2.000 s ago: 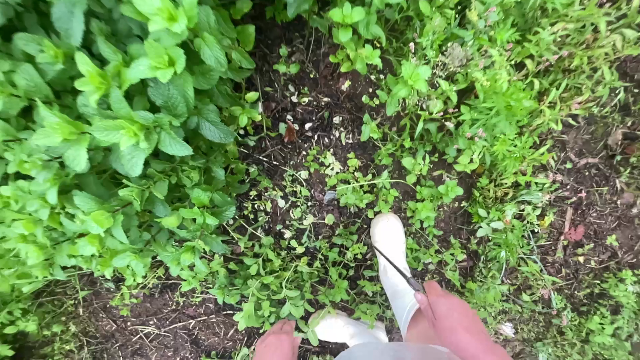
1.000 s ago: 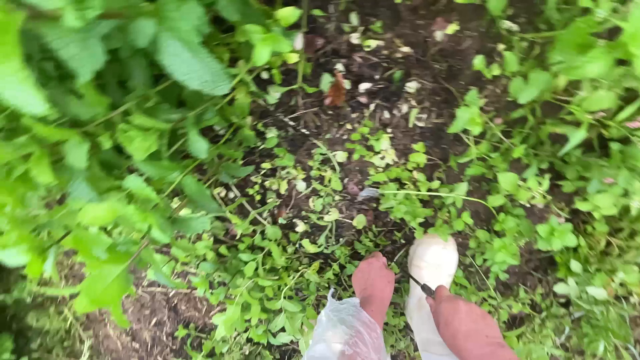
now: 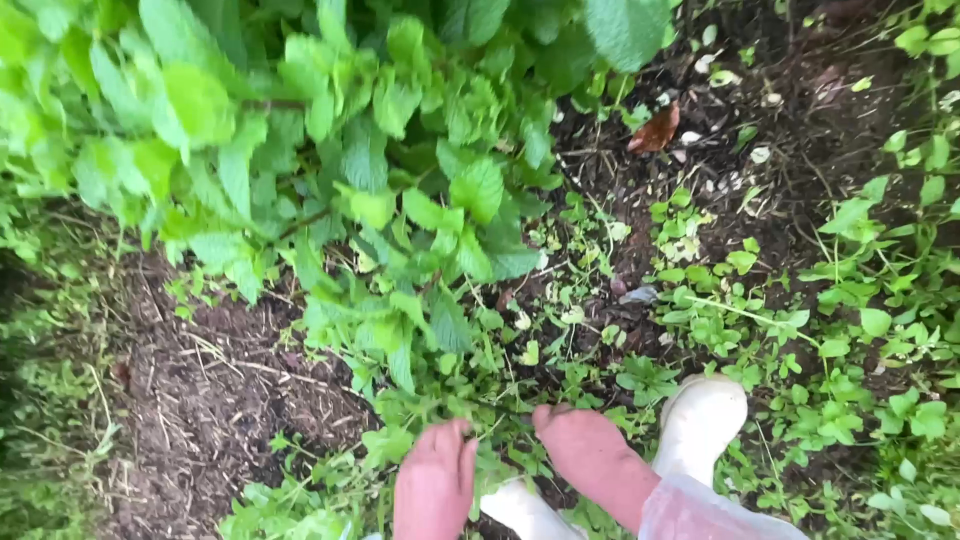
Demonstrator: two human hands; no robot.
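Note:
My left hand (image 3: pixel 437 472) is low in the view, its fingers curled at the edge of low green weeds (image 3: pixel 390 420); whether stems are between the fingers is not clear. To its right, my right hand (image 3: pixel 581 442) is closed on a thin dark tool, likely a blade or sickle (image 3: pixel 499 407), which points left into the weeds and is mostly hidden by leaves. A translucent plastic sleeve covers the right forearm.
Two white boots (image 3: pixel 705 427) stand among the weeds. A large leafy bush, mint-like (image 3: pixel 450 187), fills the upper left. Bare soil with dry straw (image 3: pixel 225 397) lies at left. A brown dry leaf (image 3: pixel 655 129) rests on dark soil at upper right.
The view has shifted left, showing more bush and bare soil. Both hands are now further forward among the weeds, left of the right boot; a second ago the right hand was over that boot.

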